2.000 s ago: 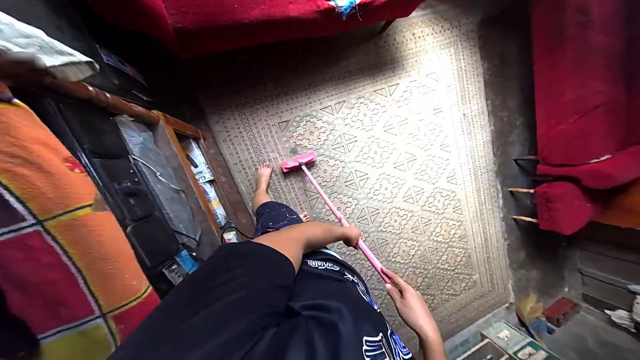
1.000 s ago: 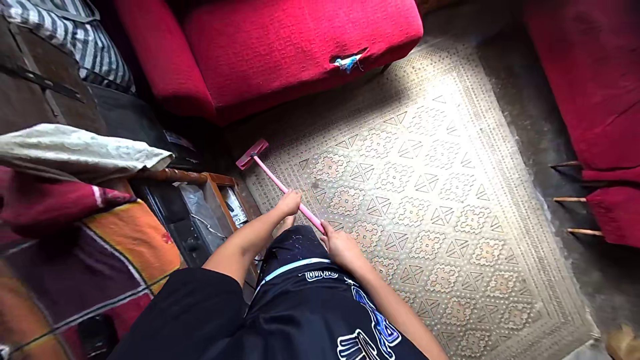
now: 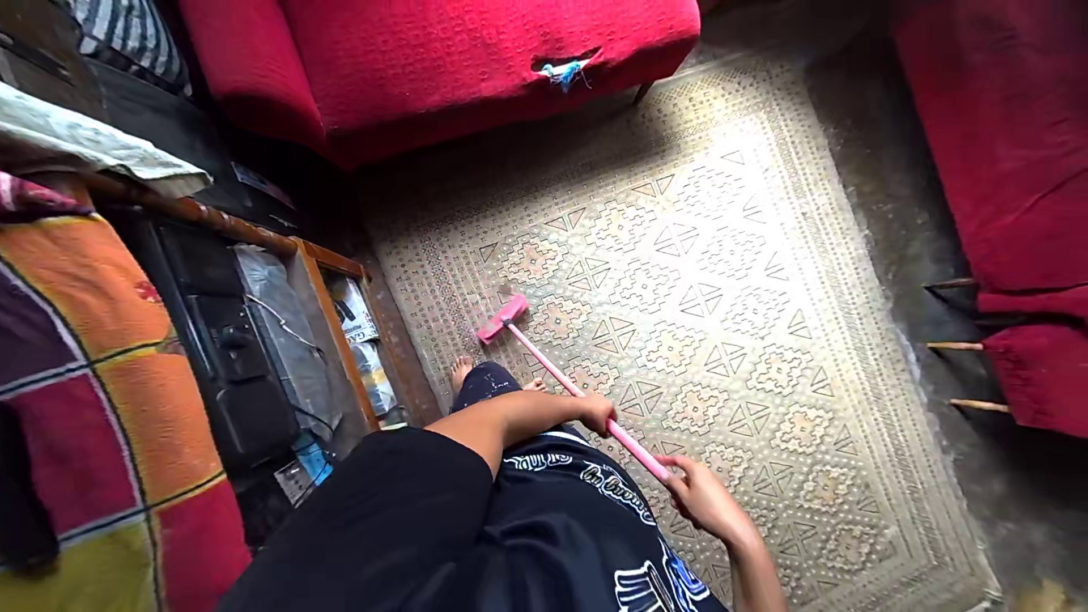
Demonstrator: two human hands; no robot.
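A pink broom (image 3: 503,320) rests with its head on the patterned floor mat (image 3: 671,289), a little beyond my bare feet. Its pink handle runs down and to the right toward my body. My left hand (image 3: 598,414) is closed around the middle of the handle. Near the handle's upper end, my right hand (image 3: 693,489) grips it with thumb and fingers. The bristles are hard to make out from above.
A red-covered sofa (image 3: 476,59) with a torn front edge stands ahead. Red-draped furniture (image 3: 1003,170) with wooden legs is at the right. On the left are a wooden cabinet (image 3: 336,331), black cases and a checked orange blanket (image 3: 161,399).
The broom head has moved from the dark floor edge beside the cabinet onto the mat, to the right and closer to my feet. My hands are farther apart on the handle.
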